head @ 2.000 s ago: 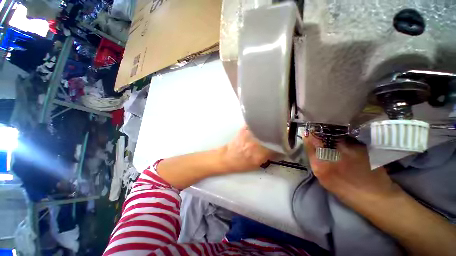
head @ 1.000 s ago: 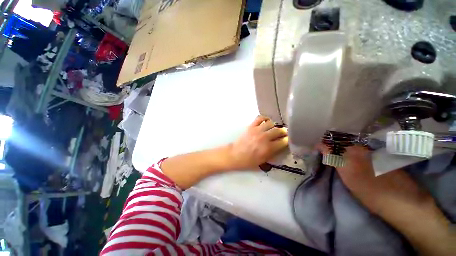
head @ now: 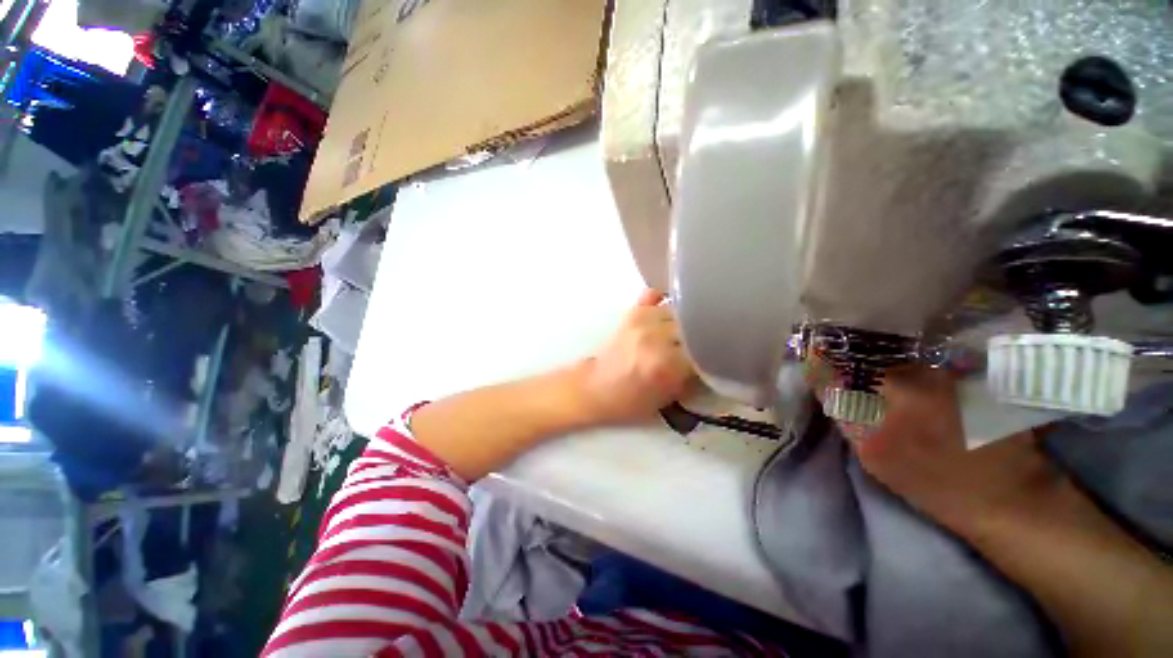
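Note:
The grey garment (head: 823, 527) lies bunched on the white bed under the machine head and hangs over the table's front edge. My left hand (head: 641, 364) is on the bed left of the needle area; its fingertips are hidden behind the take-up lever guard (head: 746, 206). My right hand (head: 920, 437) is right of the needle area, over the grey garment, its fingers partly hidden by the small ribbed dial (head: 853, 406) and the head. The needle and presser foot are hidden. Whether either hand grips cloth cannot be seen.
The sewing machine head (head: 952, 167) fills the upper right, with a large white ribbed dial (head: 1060, 373). Cardboard (head: 450, 97) stands behind the white table (head: 502, 270). A dark slot piece (head: 720, 422) is on the bed. Racks and scraps are at the left.
The view shifts right, then partly back left. My left hand comes further into view beside the head, then its fingers are again partly covered by the guard. The grey cloth near the needle has bunched higher.

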